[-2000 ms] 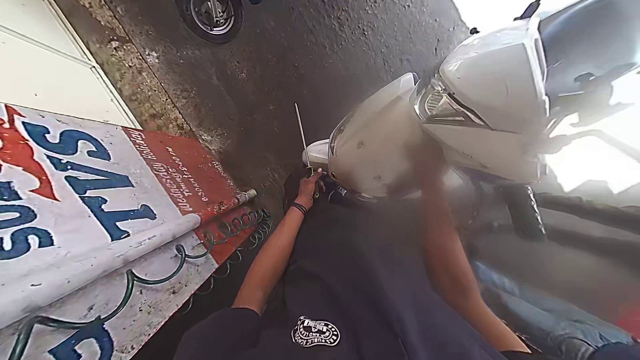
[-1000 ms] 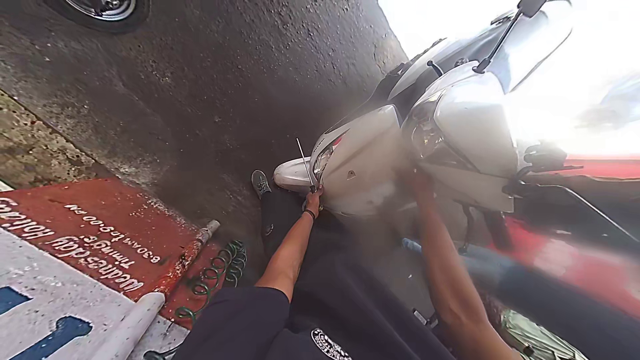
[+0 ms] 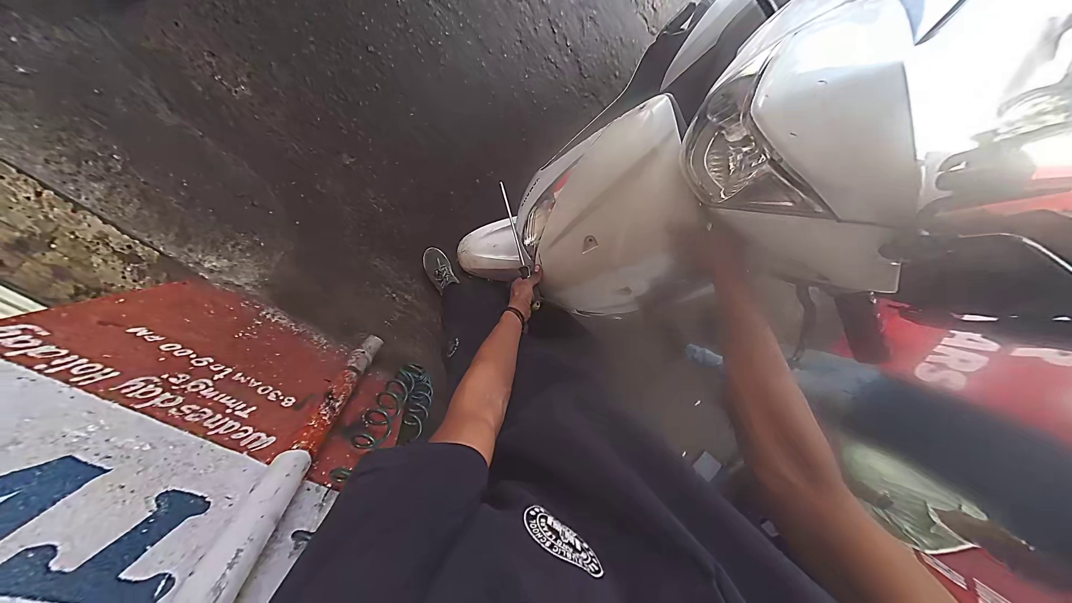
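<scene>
A white scooter stands before me, its front apron (image 3: 620, 201) facing my body and its headlight (image 3: 737, 159) higher up at the right. My left hand (image 3: 525, 289) is at the lower edge of the apron beside the front mudguard (image 3: 492, 249), its fingers closed around something small that I cannot make out. A thin metal rod (image 3: 511, 219) rises from that hand. My right hand (image 3: 708, 243) is blurred against the apron just below the headlight; whether it holds anything cannot be told.
On the left is a painted wall (image 3: 193, 368) with lettering, a pipe (image 3: 260, 519) and a coiled green hose (image 3: 394, 406). My shoe (image 3: 438, 269) is near the mudguard. A red surface with white lettering (image 3: 963, 356) lies at the right, past a blurred blue-grey shape.
The view has shifted, so the scooter's front shows larger and the other wheel at the top has left the picture. My left hand stays by the mudguard; my right stays at the apron.
</scene>
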